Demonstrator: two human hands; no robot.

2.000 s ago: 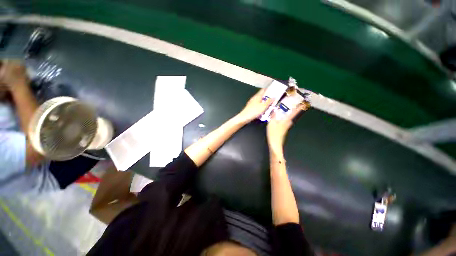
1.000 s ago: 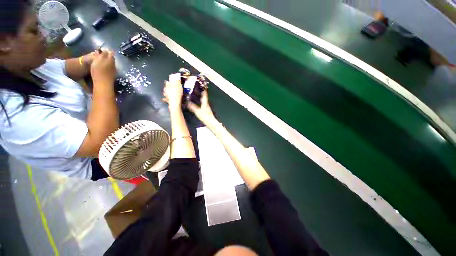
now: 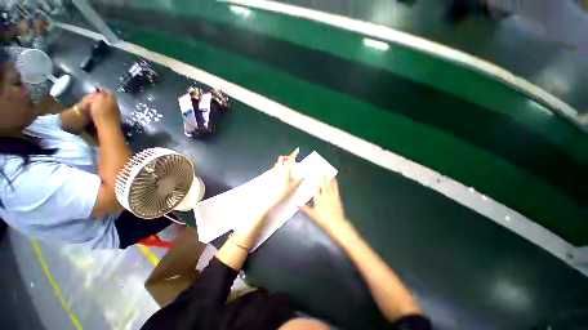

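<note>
White sticker sheets (image 3: 222, 209) lie on the dark bench in front of me, running from the fan's base to the right. My left hand (image 3: 284, 177) is over the sheets, fingers near their upper edge; whether it grips one is blurred. My right hand (image 3: 327, 203) is at the sheets' right end, fingers spread, fingertips at the white surface. Phone circuit boards (image 3: 205, 112) lie side by side farther up the bench to the left, away from both hands.
A small fan (image 3: 156, 183) stands left of the sheets. A person in a light blue top (image 3: 58, 174) sits at the left, with white scraps (image 3: 143, 116) and a dark pile of boards (image 3: 138, 76) beyond. A cardboard box (image 3: 177, 267) is below. The pale bench edge (image 3: 361, 153) runs diagonally.
Both hands have left the boards, which now lie on the bench, and have moved down right to the white sheets. The sheets' arrangement has changed. The camera view has shifted too.
</note>
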